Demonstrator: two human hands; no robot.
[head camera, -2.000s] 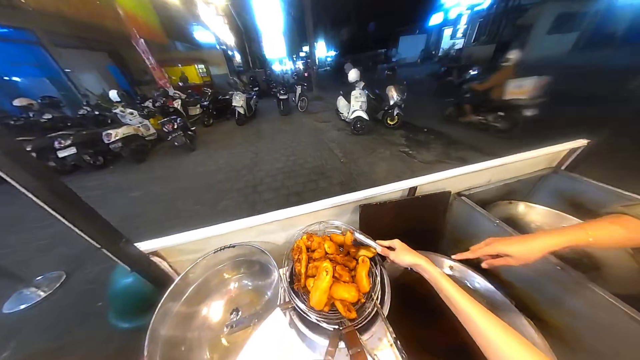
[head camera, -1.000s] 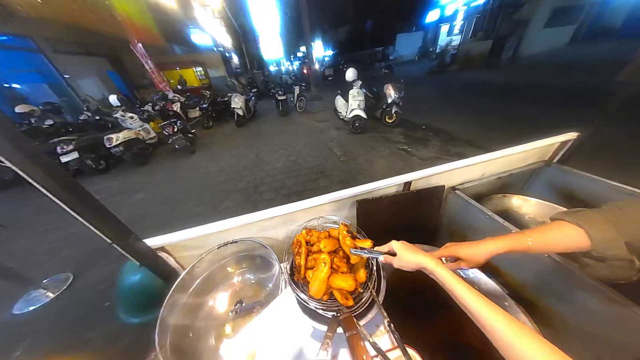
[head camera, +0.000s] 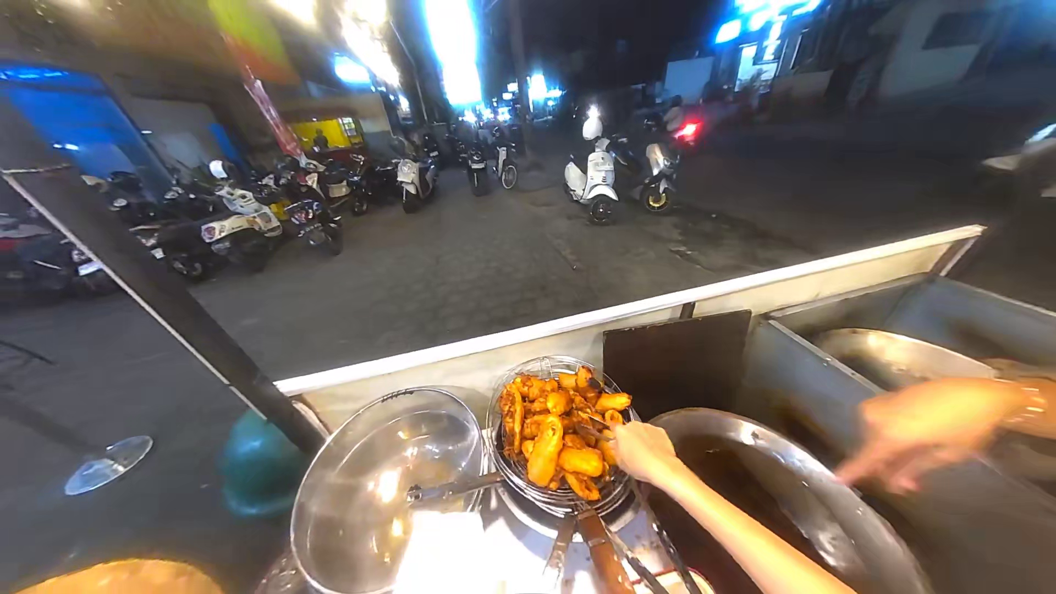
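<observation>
Browned fried pieces, some long like fritters (head camera: 544, 452), fill a round wire basket (head camera: 606, 503) resting over a metal pan. My left hand (head camera: 646, 452) is closed around metal tongs (head camera: 596, 429), whose tips are among the pieces at the basket's right side. To the right, my right hand (head camera: 916, 433) is blurred and empty, above the rim of a wide metal wok (head camera: 833, 503) of dark oil. Left of the basket is a large shiny metal bowl (head camera: 371, 503). A wooden handle (head camera: 606, 553) points down from the basket.
A pale ledge (head camera: 495, 338) borders the far side of the cart. A dark post (head camera: 165, 280) slants down at left, beside a green rounded object (head camera: 260, 466). At right, another metal pan (head camera: 899, 355) sits in a metal compartment. Scooters (head camera: 592, 181) stand on the street beyond.
My right hand has moved right, away from my left wrist. My left hand has come down and in closer to the fried pieces. A vehicle with a red light now shows on the street.
</observation>
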